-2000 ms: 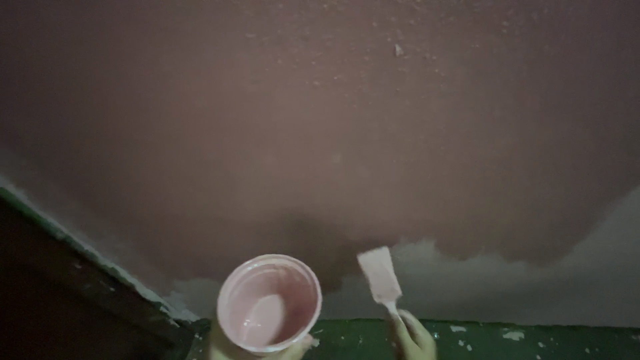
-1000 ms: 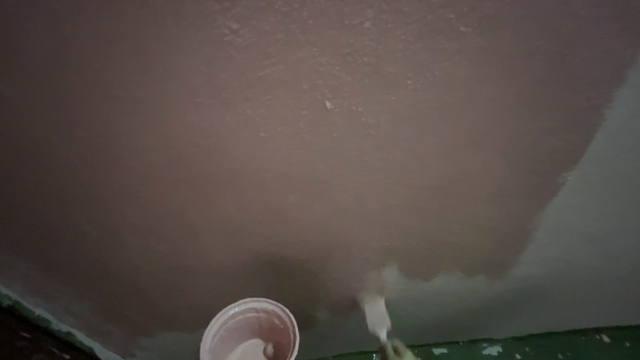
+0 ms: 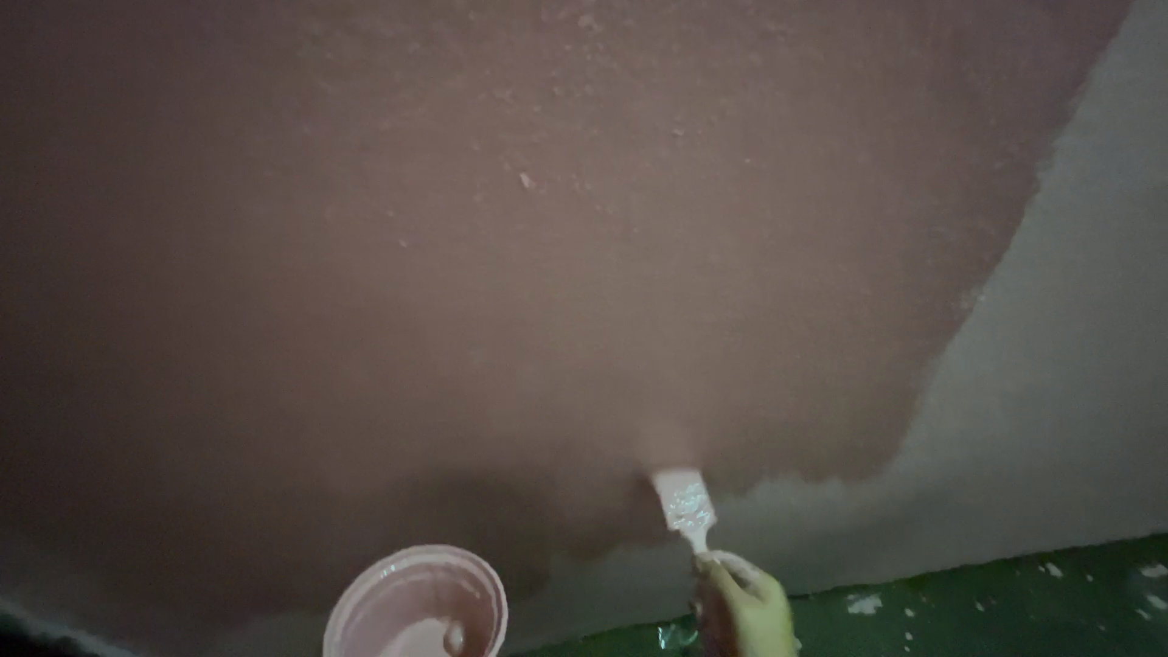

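My right hand [image 3: 744, 602] grips the handle of a flat paintbrush [image 3: 686, 504] coated in wet pink paint. The bristle end touches the wall [image 3: 584, 301] at the lower border of its pink painted part. To the left of the brush, at the bottom edge, is a round plastic tub [image 3: 336, 620] with pink paint pooled inside. My left hand is out of view below the tub.
Bare grey wall [image 3: 1058, 401] runs down the right side and in a strip below the pink. Along the bottom lies a green band [image 3: 958, 593] with pale spots. Small rough bits stick out of the painted surface higher up.
The brush was apart from the tub, its bristles up, two seconds ago; now it is pressed to the wall. The left hand has gone out of view. The view has shifted.
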